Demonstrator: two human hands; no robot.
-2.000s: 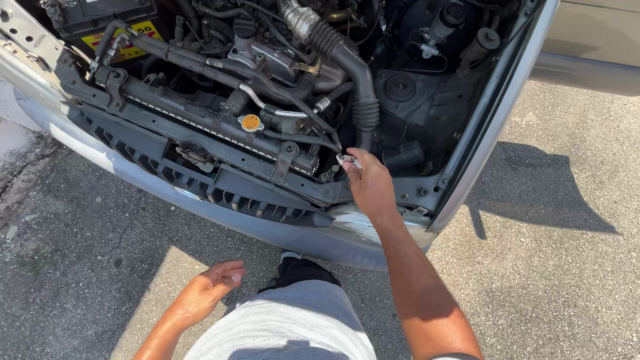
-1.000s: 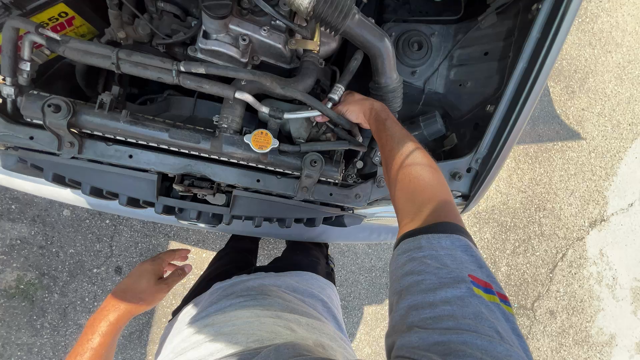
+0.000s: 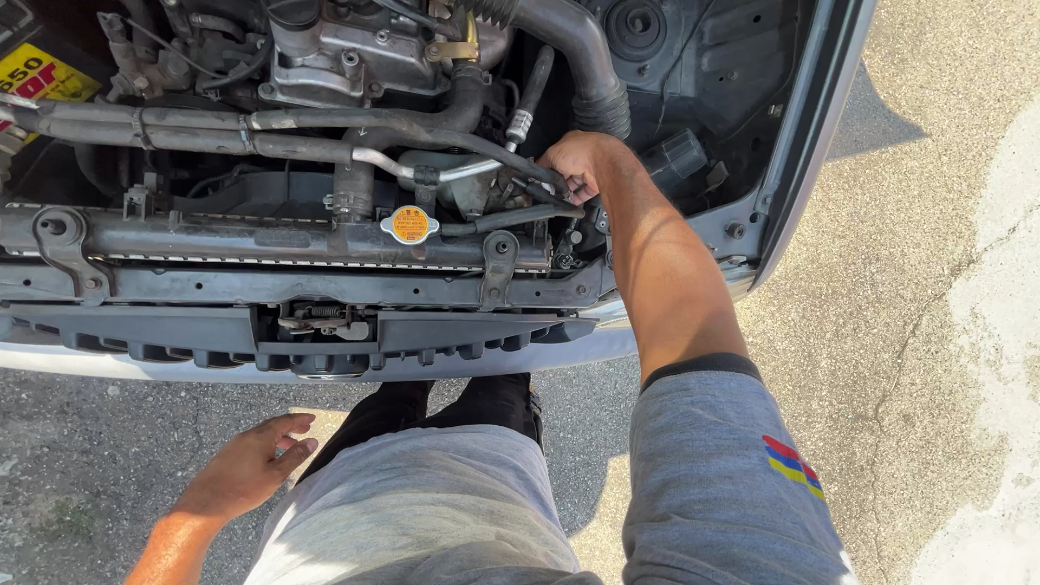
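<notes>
My right hand (image 3: 583, 162) reaches into the car's engine bay, its fingers curled down beside the ends of black rubber hoses. Whether it holds something cannot be seen, as the fingertips are partly hidden. A thin rubber hose (image 3: 512, 219) runs from near the yellow-topped radiator cap (image 3: 410, 225) toward these fingers. Just above the hand is the ribbed air intake hose (image 3: 601, 110). My left hand (image 3: 252, 463) hangs over the pavement in front of the bumper, fingers apart and holding nothing.
The radiator (image 3: 309, 236) lies along the front, behind the hood latch (image 3: 325, 319) and the bumper (image 3: 504, 361). A metal engine cover (image 3: 357, 61) sits further back. At the far left is a battery (image 3: 49, 81). The fender edge (image 3: 812, 146) bounds the right side.
My right hand has moved deeper into the engine bay; two seconds ago it held a small pale object above the front corner. My left hand stays outside the car. The view has shifted closer.
</notes>
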